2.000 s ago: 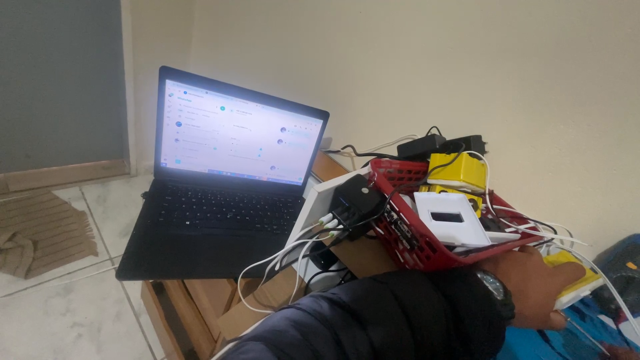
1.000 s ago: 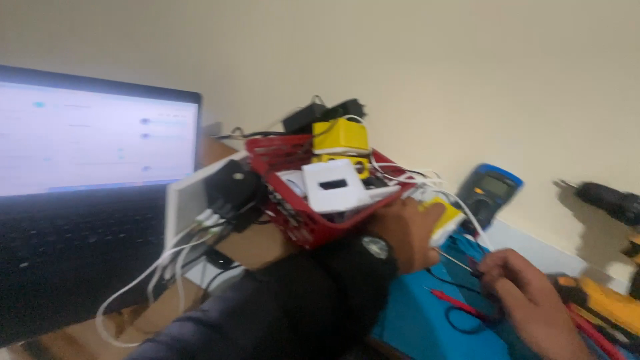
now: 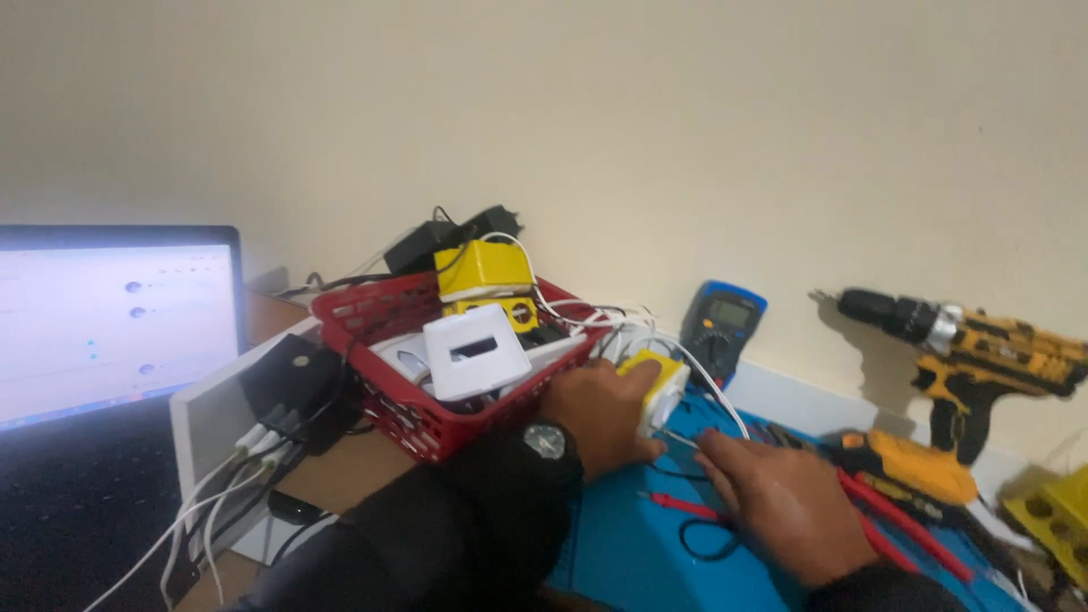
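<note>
My left hand (image 3: pixel 599 416), with a watch on its wrist, grips a yellow and white electrical box (image 3: pixel 659 387) just right of the red plastic basket (image 3: pixel 408 416). In my right hand (image 3: pixel 778 497) is a thin metal-shafted tool (image 3: pixel 678 438), likely a screwdriver, its handle hidden by the fingers. The shaft points at the white face of the box; whether its tip touches cannot be told. Below the hands a red test probe (image 3: pixel 684 506) with a black lead lies on the blue mat (image 3: pixel 633 544).
A blue multimeter (image 3: pixel 722 327) leans against the wall. A yellow-black cordless drill (image 3: pixel 969 348) and red-handled pliers (image 3: pixel 909 518) are at the right. The basket holds yellow boxes (image 3: pixel 484 268) and a white cover (image 3: pixel 476 353). At the left are a laptop (image 3: pixel 119 323) and plugged-in cables (image 3: pixel 212 501).
The view has swung right, bringing in the multimeter and drill. My right hand, absent two seconds ago, now has the tool close to the box. My left hand stays on the box.
</note>
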